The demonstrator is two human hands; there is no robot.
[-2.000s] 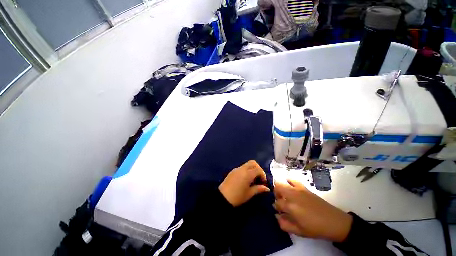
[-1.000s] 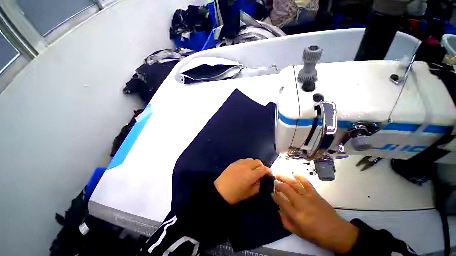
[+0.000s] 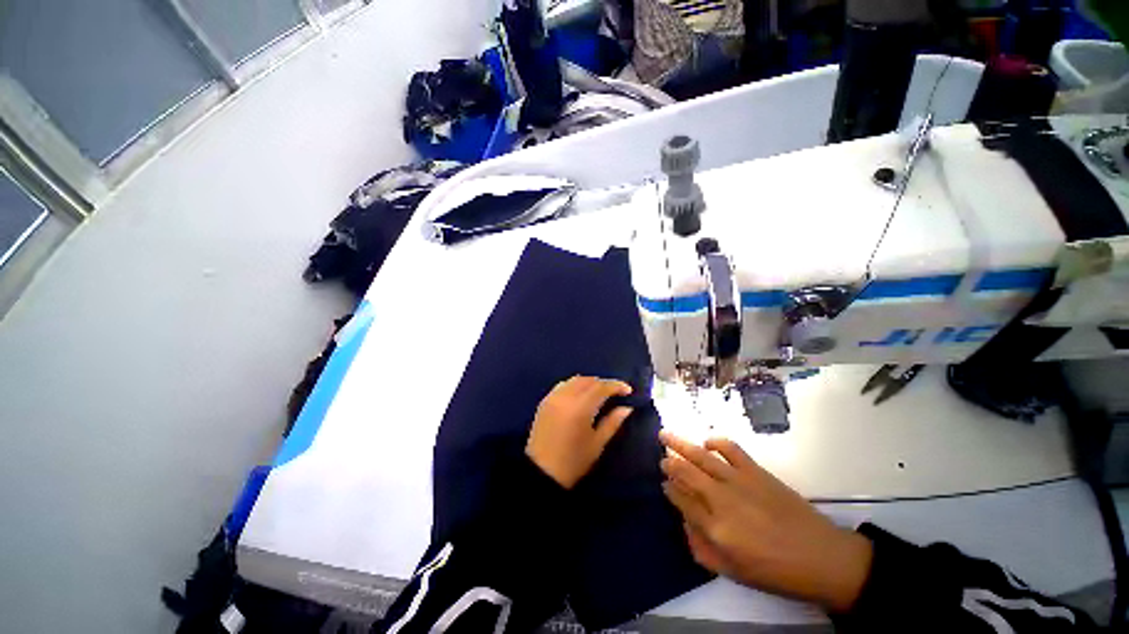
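Observation:
A large dark navy garment panel [image 3: 545, 322] lies flat on the white table, left of the needle, its right edge beside the white sewing machine head [image 3: 842, 248]. My left hand [image 3: 577, 429] rests on the panel, thumb and index finger close together at a small dark fold near its right edge. My right hand [image 3: 755, 520] lies at the panel's right edge, fingers pointing left, just below the needle area. The presser foot [image 3: 701, 378] is partly lost in bright lamp glare. A grey block [image 3: 764, 404] sits right of it.
Dark open-bladed thread snips [image 3: 890, 383] lie on the bed at the right. A pocket-like opening [image 3: 501, 211] is at the table's back left. Dark cloth heaps [image 3: 372, 223] lie beyond the left edge, by the white wall. A measuring strip [image 3: 322, 582] runs along the front edge.
The view has shifted. My left thumb and fingers, bunched at the cloth edge a second ago, now sit slightly farther from my right hand. The panel's right edge looks flatter.

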